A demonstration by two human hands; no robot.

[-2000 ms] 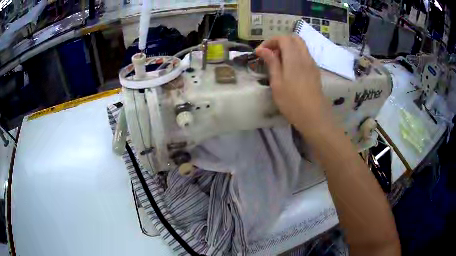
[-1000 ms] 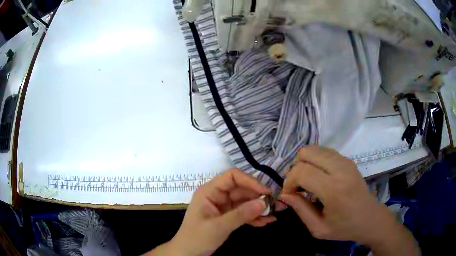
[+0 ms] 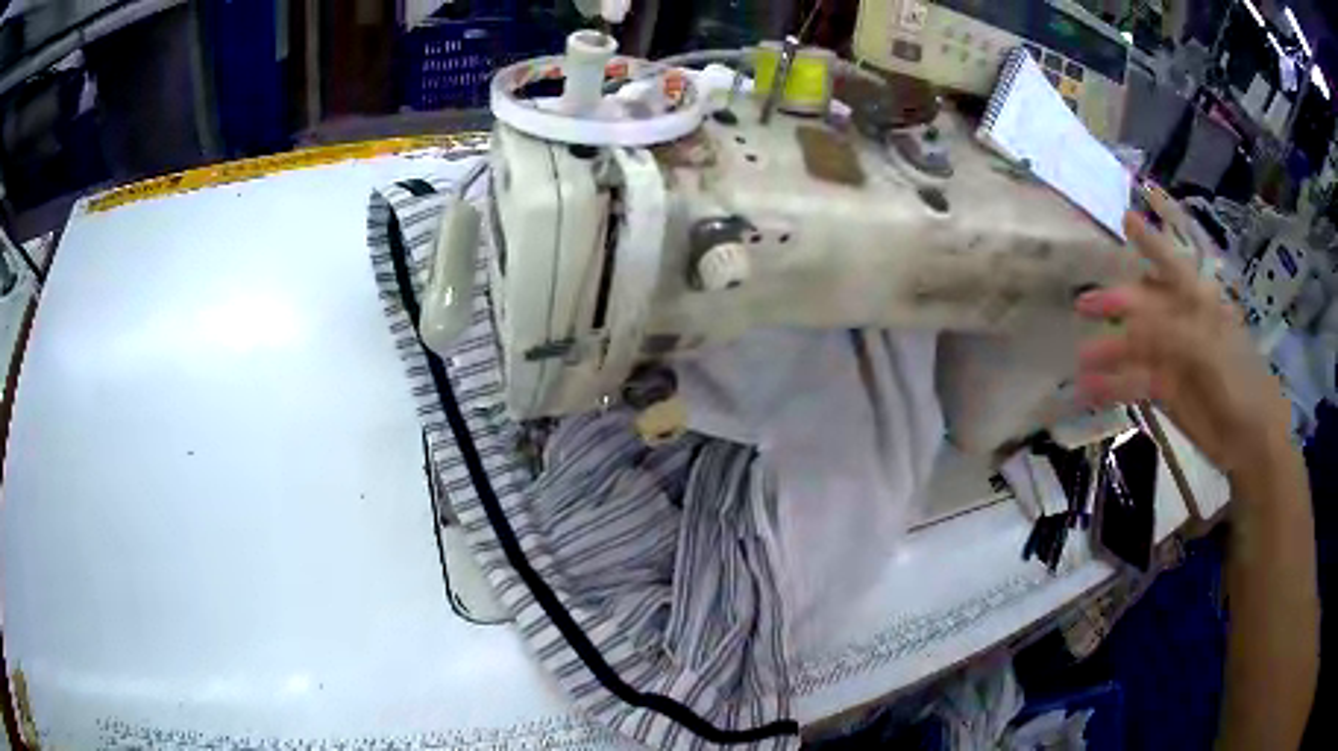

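The striped fabric (image 3: pixel 616 514) lies bunched under and in front of the sewing machine head (image 3: pixel 880 220). The black tape (image 3: pixel 477 477) runs along the striped band (image 3: pixel 514 572) at its left edge and ends near the table's front edge. Plain white fabric (image 3: pixel 836 440) hangs right of the needle area. My right hand (image 3: pixel 1174 345) is raised at the right end of the machine, blurred, with its fingers apart and nothing seen in it. My left hand is out of the picture.
A spiral notepad (image 3: pixel 1064 140) leans on the machine top near a control panel (image 3: pixel 954 37). A yellow thread spool (image 3: pixel 792 81) stands there too. A dark phone-like object (image 3: pixel 1127 499) and small black and white pieces (image 3: pixel 1045 492) lie right of the machine. A blue crate (image 3: pixel 448 66) is behind.
Both hands were together at the table's front edge, holding a small shiny round thing. The right hand has moved up and right; the left has left the picture. The view has tilted up.
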